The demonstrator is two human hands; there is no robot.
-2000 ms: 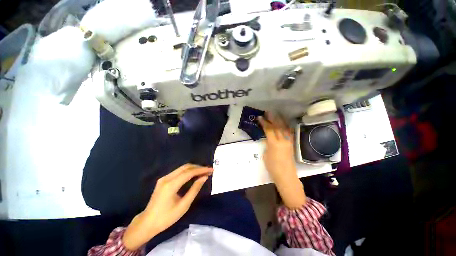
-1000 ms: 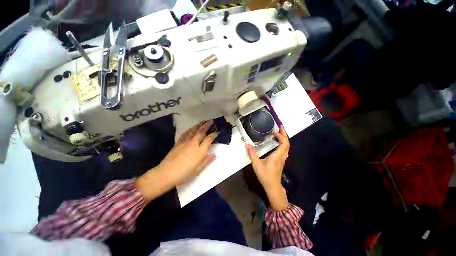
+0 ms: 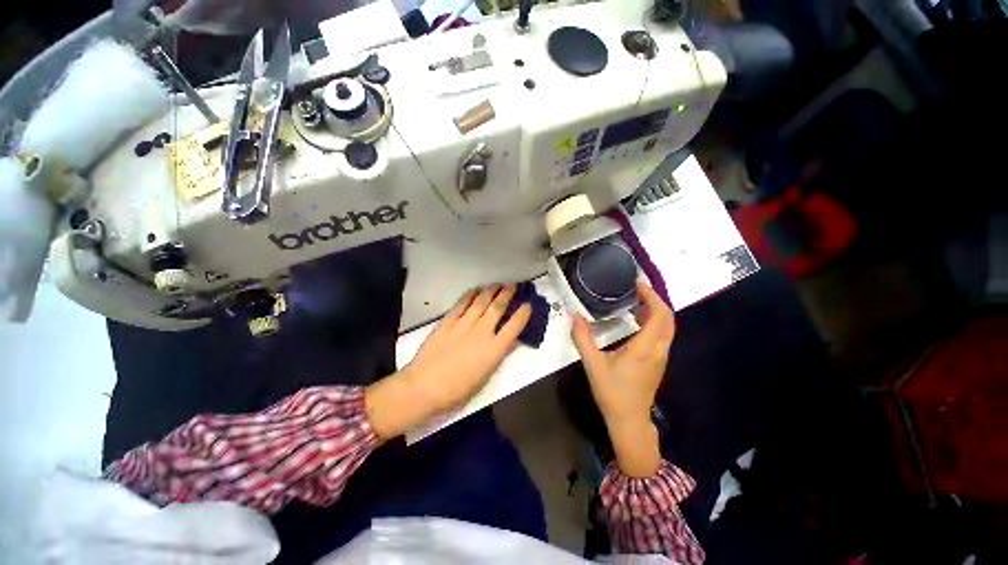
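Dark garment cloth lies under the machine head and over the bed's left part. My left hand lies palm down on the bed, its fingertips over small dark-blue labels; whether it pinches one is hidden. My right hand holds the near end of a small grey-white tray, thumb on its left side and fingers on its right. A round black disc sits in the tray.
The white brother machine head spans the back. Thread snips lie on it, beside a white fluffy bundle. A purple strip runs beside the tray. Red items are at the right.
My right hand has left the labels and taken hold of the tray. My left hand has moved from the cloth's edge onto the labels. The camera view has shifted.
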